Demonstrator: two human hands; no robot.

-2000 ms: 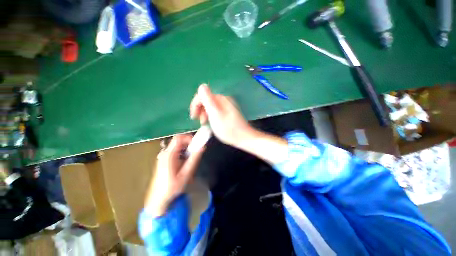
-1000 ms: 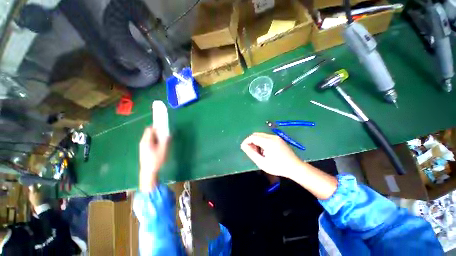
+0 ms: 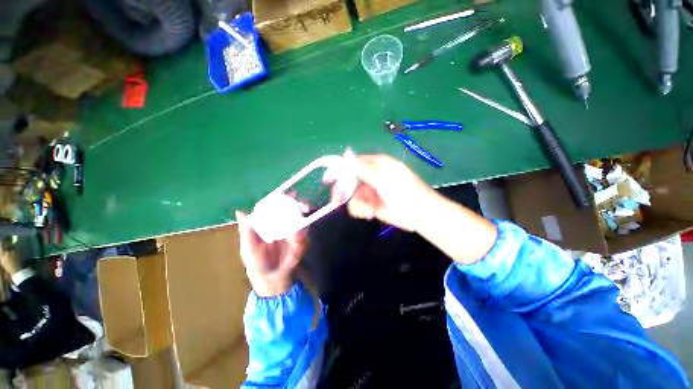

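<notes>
A white loop-shaped plastic unit (image 3: pixel 280 218) is held tilted over the front edge of the green bench (image 3: pixel 190 167). Its wider, solid base is at the lower left and its open loop points to the upper right. My left hand (image 3: pixel 275 258) is shut on the base from below. My right hand (image 3: pixel 384 190) is shut on the far end of the loop. Glare hides the detail of the base, so I cannot tell whether parts lie inside.
Blue-handled cutters (image 3: pixel 416 138) lie beyond my right hand. Behind them are a clear cup (image 3: pixel 381 61) and thin tools. A hammer (image 3: pixel 541 125) and grey screwdrivers (image 3: pixel 568 45) are at right, a blue tray (image 3: pixel 237 57) at back left. Cartons (image 3: pixel 199 296) stand below; another person's sleeve (image 3: pixel 34 292) is far left.
A second ago my left hand held a white piece out at the left, apart from my right hand. Now both hands are together on the white loop. The view has tilted downward.
</notes>
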